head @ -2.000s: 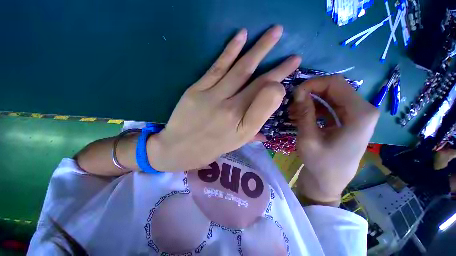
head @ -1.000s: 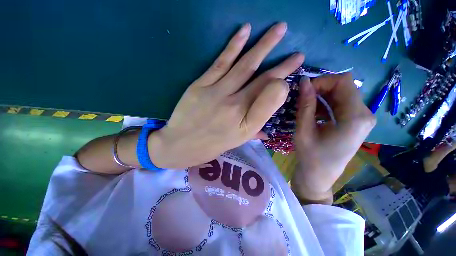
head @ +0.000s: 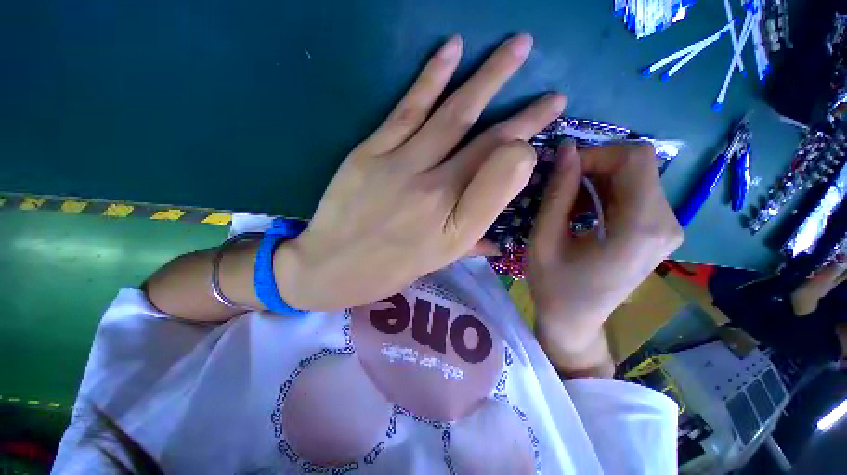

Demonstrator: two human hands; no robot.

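Observation:
The circuit board panel [head: 522,206] lies near the bench's front edge, mostly covered by my hands. My left hand [head: 418,181] lies spread at its left side, fingers apart, thumb side on the panel; its thumb is partly hidden. My right hand [head: 604,209] is over the panel's right part, thumb and index finger pinched at the board. A thin white flat cable [head: 594,206] curves inside that hand, its end hidden at the fingertips.
Flush cutters [head: 720,176] with blue handles lie right of the panel. White flat cables [head: 650,13] with blue ends and loose cable pieces [head: 687,54] are at the far right. Board strips [head: 789,181] lie at the right edge. Part of a person's arm [head: 817,292] shows beyond.
My right hand has shifted slightly left with the cable still in it. The pale strip that stuck out beyond the panel's far edge no longer shows the same way. My left hand has hardly moved.

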